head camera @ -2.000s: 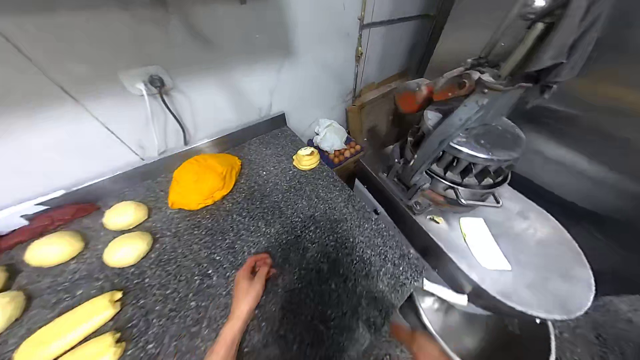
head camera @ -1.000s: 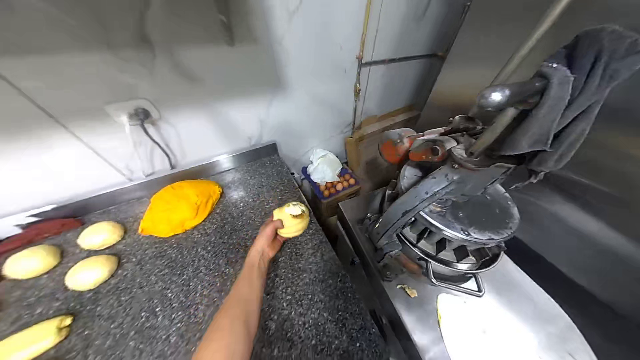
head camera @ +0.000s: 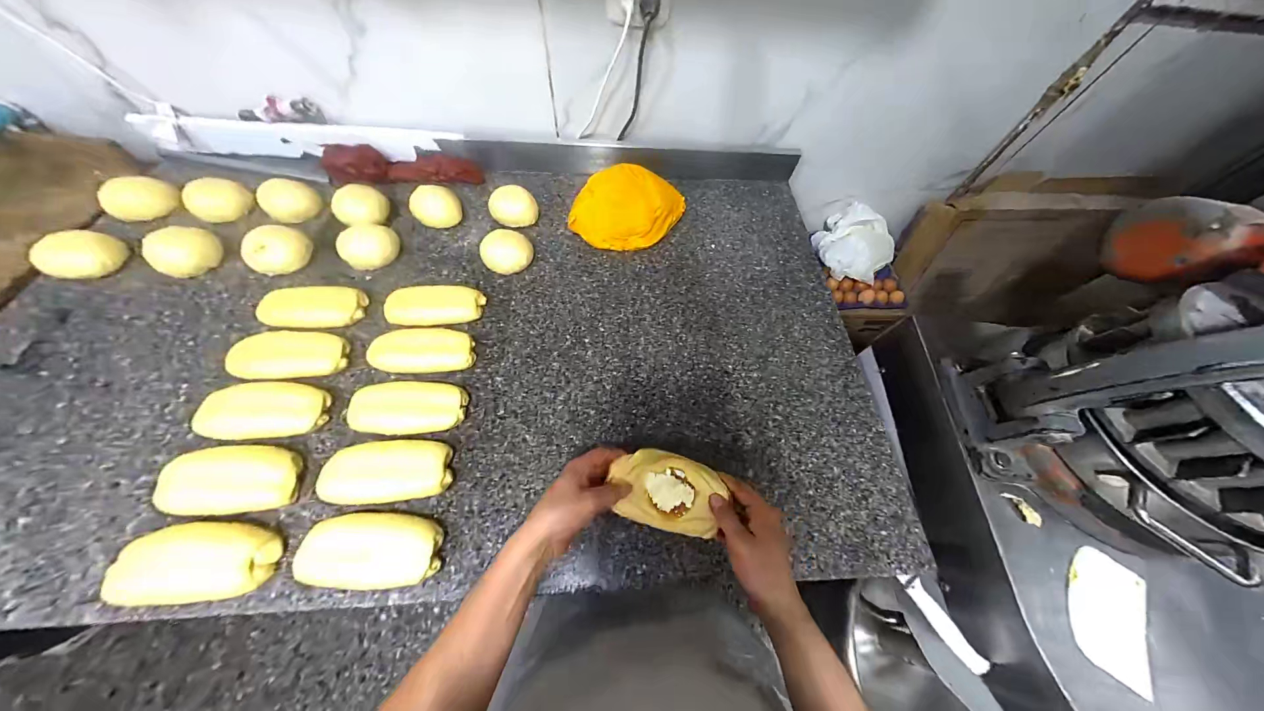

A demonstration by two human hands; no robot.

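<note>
A flattened piece of pale yellow dough (head camera: 642, 502) with a crumbly white and brown filling (head camera: 671, 491) in its centre lies near the front edge of the speckled grey counter (head camera: 691, 375). My left hand (head camera: 576, 497) grips its left end and my right hand (head camera: 755, 538) its right end, thumbs on top. To the left, several oblong dough rolls (head camera: 410, 408) lie in two columns. Behind them, round dough balls (head camera: 367, 246) stand in two rows. A larger orange mass of dough (head camera: 626, 207) rests near the back wall.
At the right, a dough machine (head camera: 1136, 395) stands with a metal surface and a white scraper (head camera: 1109, 617). Brown eggs (head camera: 867, 293) and a white plastic bag (head camera: 853, 242) are beyond the counter's right corner. Dark red dough (head camera: 395, 165) lies along the back edge. A cable hangs from a wall socket.
The filled dough, held up by one hand near the back right corner a second ago, is now at the front edge between both hands. The view has swung left.
</note>
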